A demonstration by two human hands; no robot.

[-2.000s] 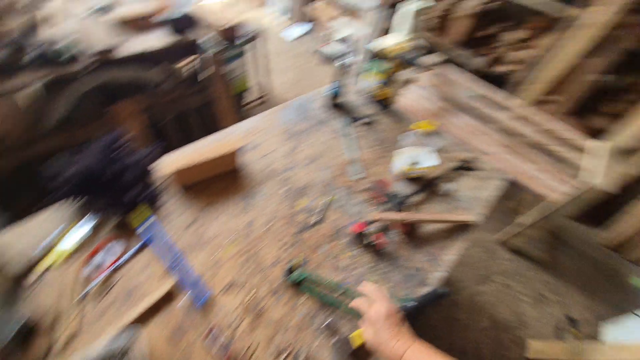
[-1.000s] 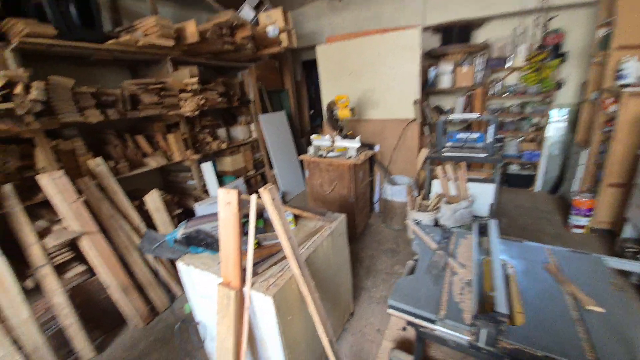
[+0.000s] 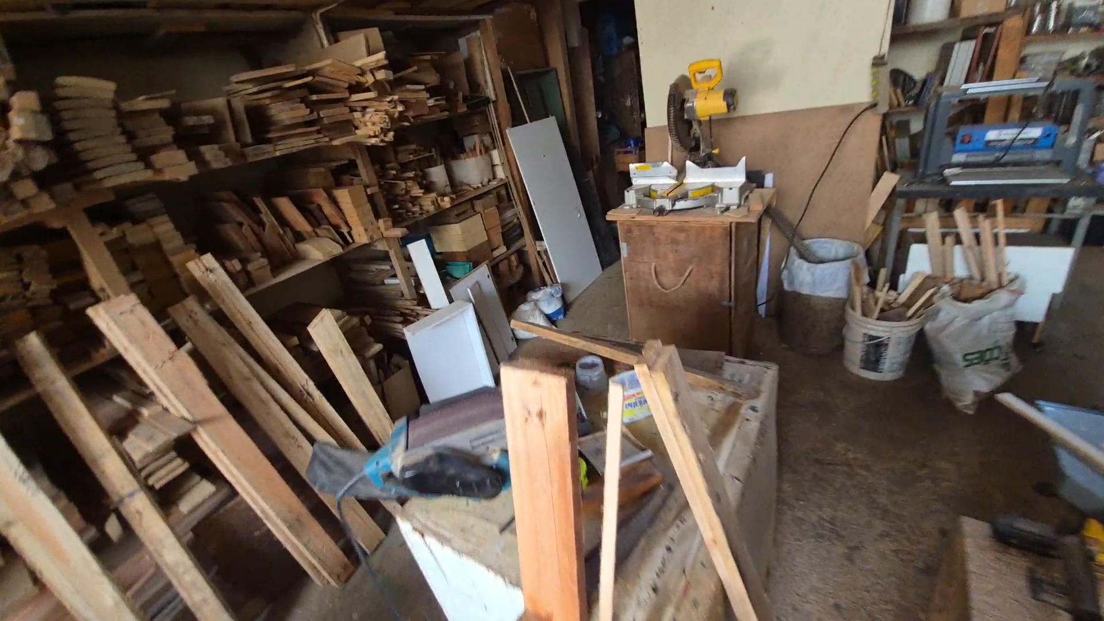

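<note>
Neither of my hands shows in the head view. Nearest to me, a thick wooden post [image 3: 543, 483], a thin wooden strip [image 3: 611, 509] and a longer board [image 3: 694, 483] stand upright or slanted against a worn workbench [image 3: 750, 414]. A blue belt sander [image 3: 440, 448] with a dark dust bag lies on the bench's left part. Behind it are a clear jar [image 3: 591, 373] and a white tub with coloured print [image 3: 634, 398]. Farther back, a yellow miter saw [image 3: 703, 103] rests on a brown wooden cabinet [image 3: 677, 276].
Long boards [image 3: 216, 431] lean against shelves stacked with offcuts [image 3: 293, 103] at the left. On the right are a lined bin [image 3: 819, 293], a bucket of scrap wood [image 3: 880, 345], a white sack [image 3: 975, 345] and a blue thickness planer [image 3: 1005, 138]. A cordless drill [image 3: 1035, 539] lies lower right.
The view has swung from a cluttered worktop to the wider workshop, then drawn nearer the bench with the sander. The hand by the green tool two seconds ago is out of view.
</note>
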